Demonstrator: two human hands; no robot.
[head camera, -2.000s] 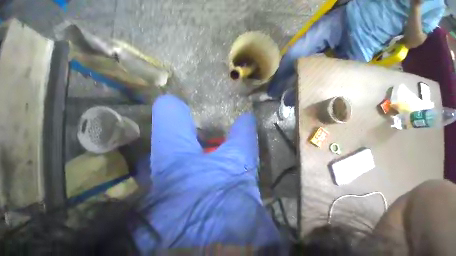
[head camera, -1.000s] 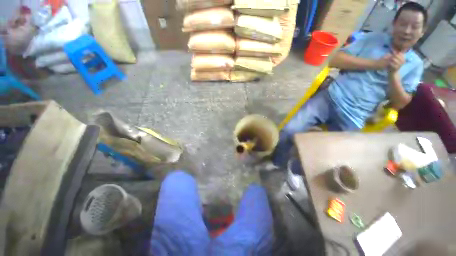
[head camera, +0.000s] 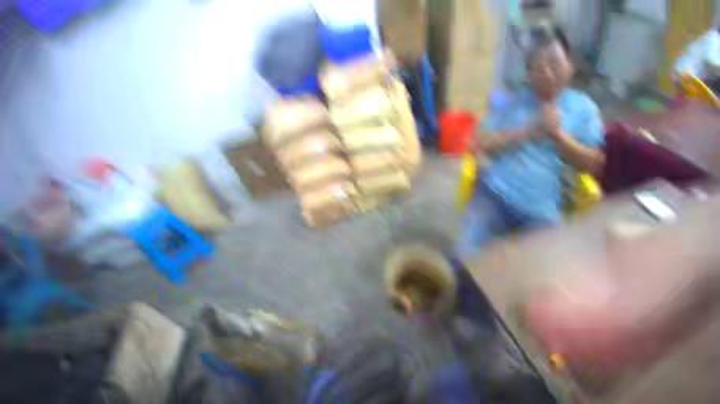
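The frame is strongly blurred. My right hand is a reddish smear over the brown table at the right, with the forearm coming in from the right edge. Its fingers cannot be made out, nor whether it holds anything. A small orange-yellow patch shows just below the hand. A flat pale rectangle with a dark edge lies near the table's far side. The part of the tabletop under my hand and arm is hidden. My left hand is not in view.
A pale bucket stands on the floor left of the table. A seated person in a light blue shirt is beyond the table, hands together. Stacked sacks, a red bucket and a blue stool stand farther back.
The view has lifted and tilted, so the sacks and far wall show more and my legs less. My right hand has come in over the table, where the white rectangle and green ring lay.
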